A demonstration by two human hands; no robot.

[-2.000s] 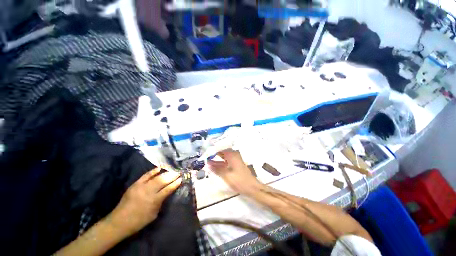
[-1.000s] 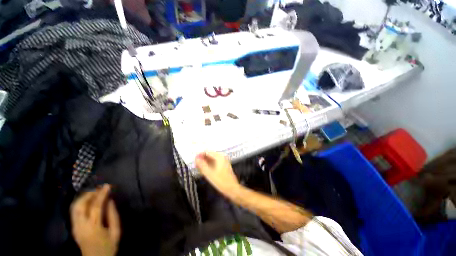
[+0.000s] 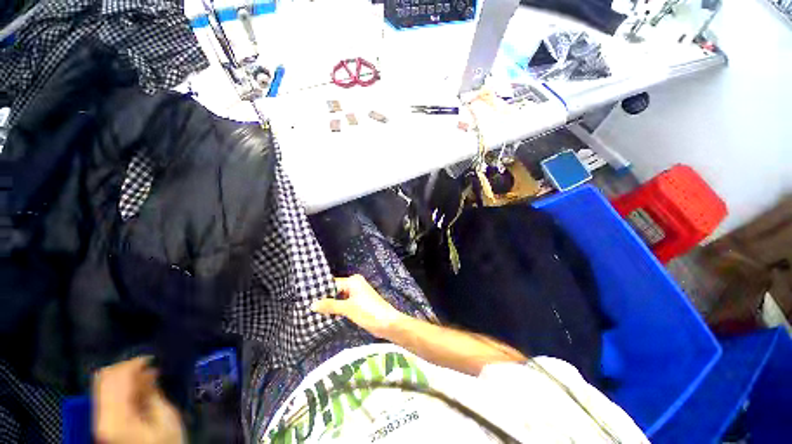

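Note:
A black padded shell [image 3: 191, 191] hangs over the table's left front, its upper end near the needle area of the sewing machine [image 3: 247, 74]. Gingham fabric [image 3: 300, 251] runs down from the table edge along the shell's right side. My right hand [image 3: 360, 305] pinches the gingham edge between thumb and fingers, over my lap. My left hand [image 3: 135, 403] is blurred at the lower left, beside the dark cloth; its fingers and any hold cannot be made out.
Red-handled scissors [image 3: 355, 73], several brown pieces [image 3: 351, 119] and thread snips [image 3: 435, 110] lie on the bed. Tapes [image 3: 484, 173] hang off the edge. A blue bin [image 3: 638, 303] with dark cloth stands at right, a red plastic stool [image 3: 673, 212] beyond. More gingham is piled behind left.
Both hands have left the needle area. My right hand has moved down to the gingham edge, and my left hand down and left. More gingham shows, and the view has tilted down.

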